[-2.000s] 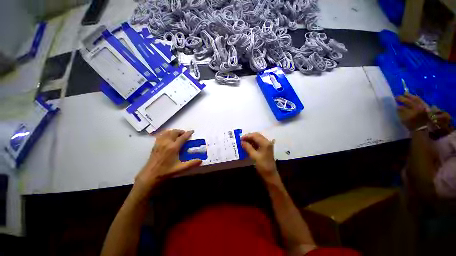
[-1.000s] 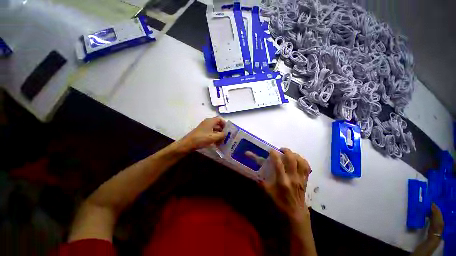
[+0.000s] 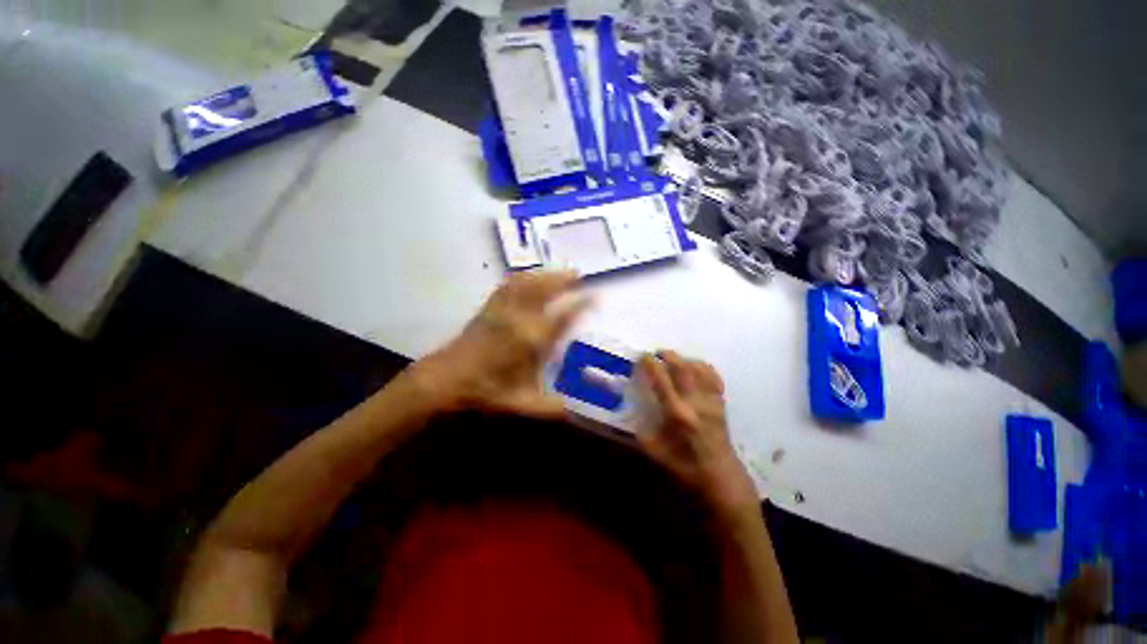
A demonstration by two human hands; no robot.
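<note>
A white and blue retail box (image 3: 596,380) lies between my hands at the table's front edge, a blue tray and white charger showing through its window. My left hand (image 3: 509,340) is at the box's left end, thumb against its lower corner, fingers raised and blurred. My right hand (image 3: 686,409) grips the right end. A blue tray (image 3: 845,355) with a white charger and a coiled cable lies to the right. Flat retail boxes (image 3: 541,107) are fanned out behind, one window carton (image 3: 642,235) in front of them.
A large heap of coiled cables (image 3: 818,126) lies at the back right. A packed box (image 3: 258,111) and a dark flat rectangle (image 3: 76,216) lie at left. Another blue tray (image 3: 1031,474) and a blurred person's hand (image 3: 1084,601) are at far right.
My left hand has shifted from pinching the box's end flap to a more open hold around that end. The view has shifted slightly; another blue tray now lies separately at right.
</note>
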